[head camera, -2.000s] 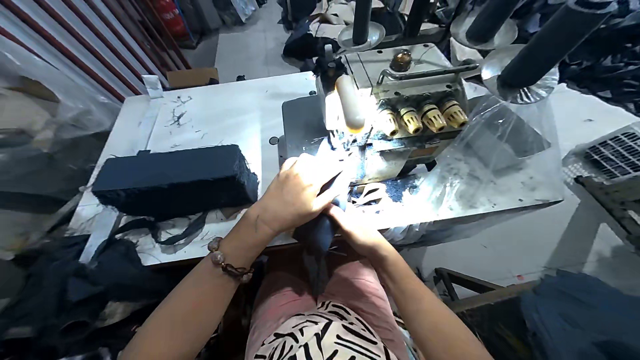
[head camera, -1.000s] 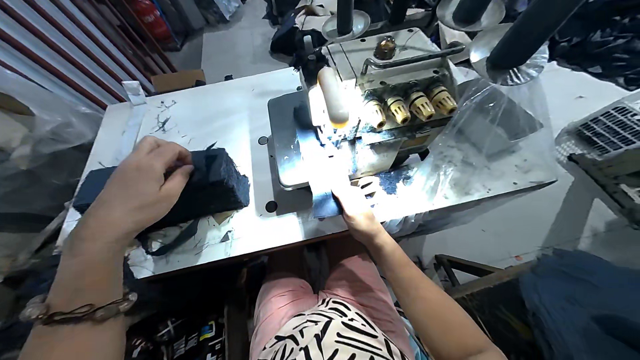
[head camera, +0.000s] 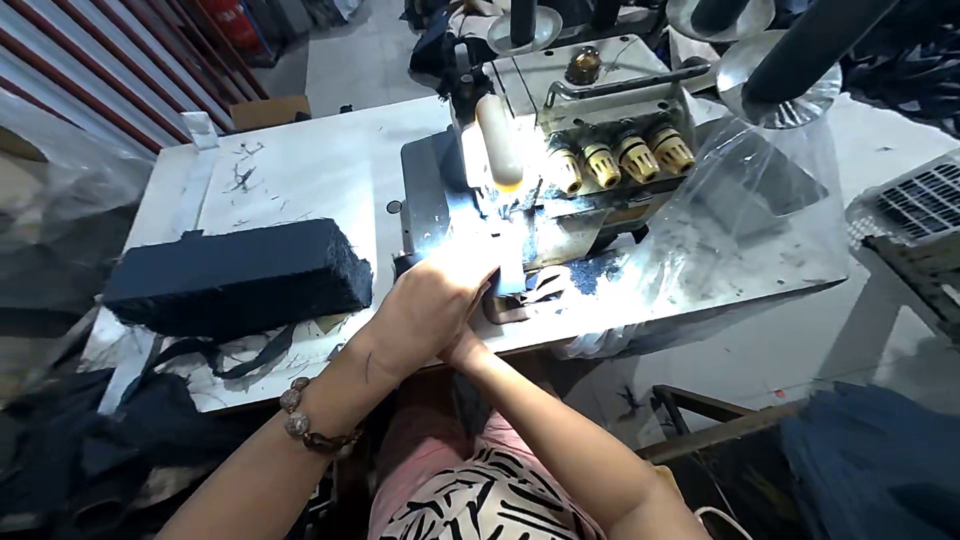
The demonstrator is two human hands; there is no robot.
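An overlock sewing machine [head camera: 600, 112] with several yellowish tension dials stands on a white table, its lamp glaring over the needle area. Dark blue fabric [head camera: 510, 270] lies at the front of the machine, near the presser foot. My left hand [head camera: 431, 300], with a beaded bracelet on the wrist, is on the fabric just in front of the needle area; glare washes out its fingertips. Mostly hidden under it, my right hand [head camera: 461, 346] meets it at the table's front edge. A thick stack of dark blue cut fabric pieces [head camera: 240, 274] lies to the left.
Thread cones stand on metal discs [head camera: 780, 79] at the upper right. A clear plastic bag [head camera: 735, 202] lies right of the machine. Loose fabric strips [head camera: 247, 360] hang by the stack. Blue fabric [head camera: 870, 450] is heaped at the lower right, and a white plastic basket [head camera: 911, 195] stands at the right.
My left hand has moved right from the fabric stack to the machine's front. My right hand has drawn back from the machine toward the table edge, beneath my left.
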